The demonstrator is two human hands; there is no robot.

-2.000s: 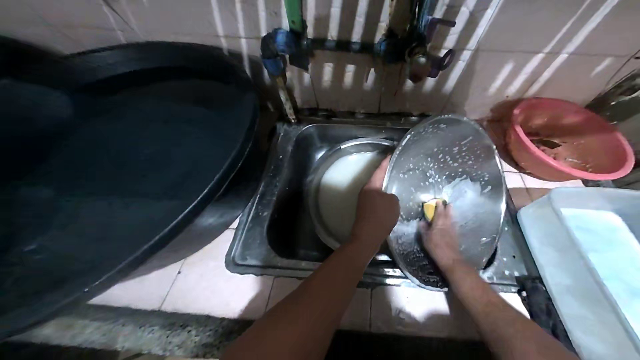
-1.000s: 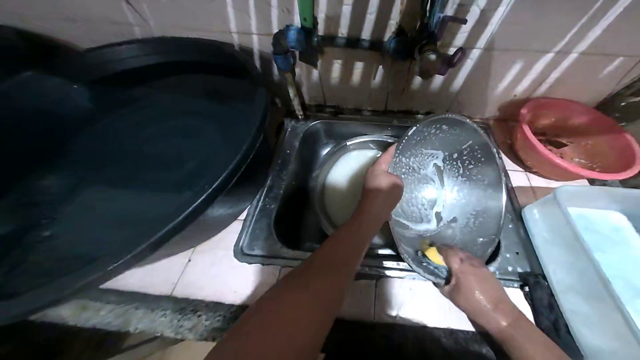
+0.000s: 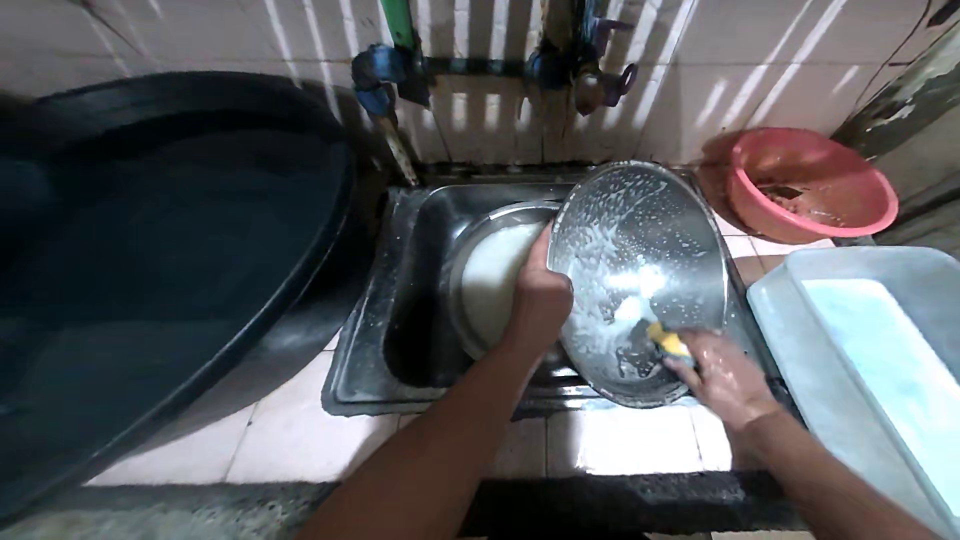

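Note:
My left hand point(image 3: 541, 296) grips the left rim of a large metal basin point(image 3: 637, 247), which is tilted up over the right side of the sink. White suds streak the inside of this basin. A yellow sponge point(image 3: 669, 341) is held in my right hand point(image 3: 724, 375) against the lower inner wall. Behind my left hand, in the sink point(image 3: 424, 300), stands a round metal pot or bowl point(image 3: 459, 300) with whitish liquid; my left hand and the basin hide part of it.
A big black tub point(image 3: 300, 300) of dark water fills the left. On the right are a red plastic bowl point(image 3: 847, 217) with scraps in it and a pale plastic container point(image 3: 817, 330) of light liquid. Pipes and a faucet point(image 3: 592, 86) run along the tiled wall. Pale tiles point(image 3: 300, 427) edge the sink.
My right hand with the sponge has moved over the basin's inner wall, down toward the lower rim and then slightly up. The suds have spread differently. My left hand keeps its hold.

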